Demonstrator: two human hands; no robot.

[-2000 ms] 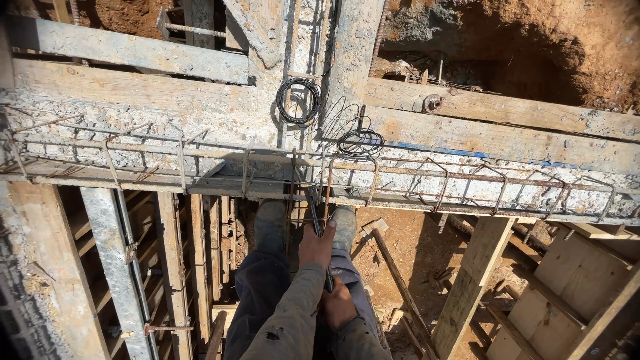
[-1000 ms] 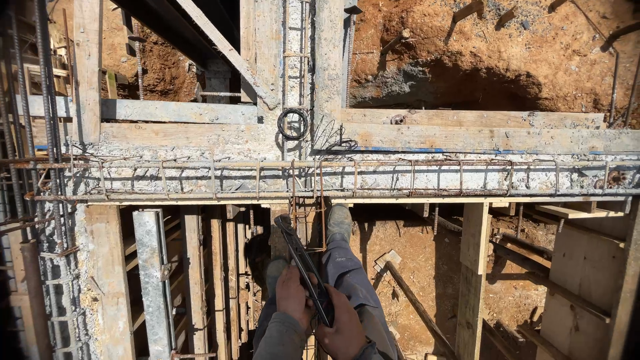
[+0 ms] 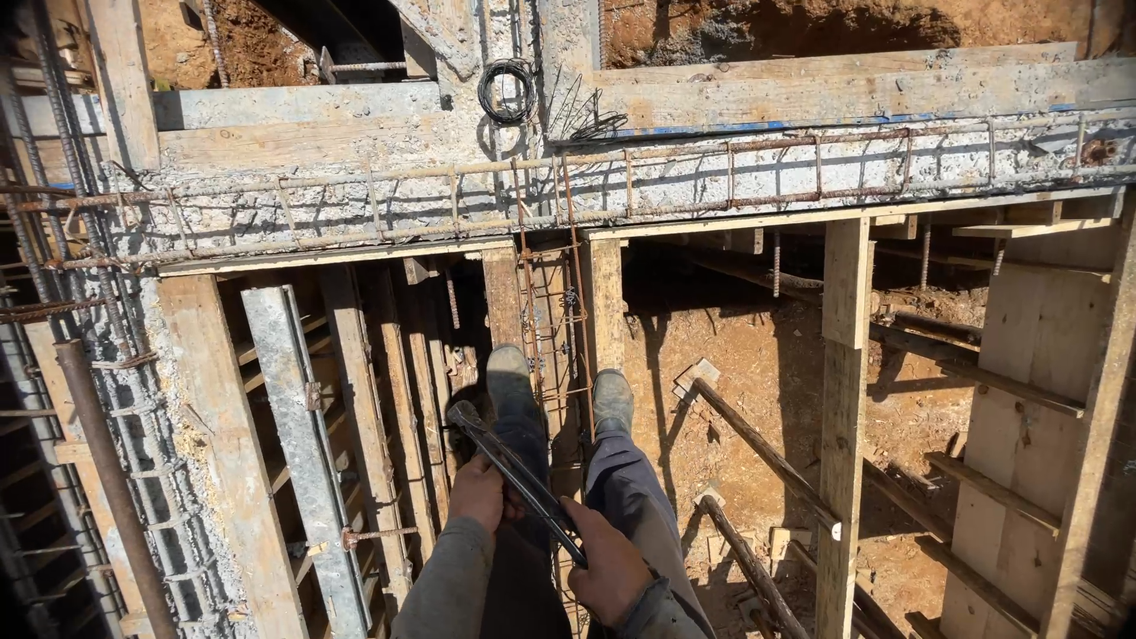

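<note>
Both hands are on a dark long-handled hand tool (image 3: 515,466), perhaps end-cutting nippers, held slantwise above my legs with its head up and to the left. My left hand (image 3: 479,497) grips it nearer the head. My right hand (image 3: 605,559) is closed around the lower end of the handles. A narrow rusty rebar cage (image 3: 581,324) runs between my boots. Beyond it, a horizontal rebar cage (image 3: 728,177) lies along the concrete beam (image 3: 399,213). A coil of black tie wire (image 3: 506,92) and loose cut wires (image 3: 581,111) rest on the concrete.
My boots stand on wooden planks (image 3: 609,302) with deep openings on both sides. Timber props (image 3: 768,453) and a formwork panel (image 3: 1012,417) stand over the dirt at right. A galvanized metal beam (image 3: 306,444), boards and upright rebars (image 3: 67,133) are at left.
The tool's head has swung further to the left since one second ago, and both hands remain on it. Two seconds ago it pointed toward the horizontal cage. The view has shifted.
</note>
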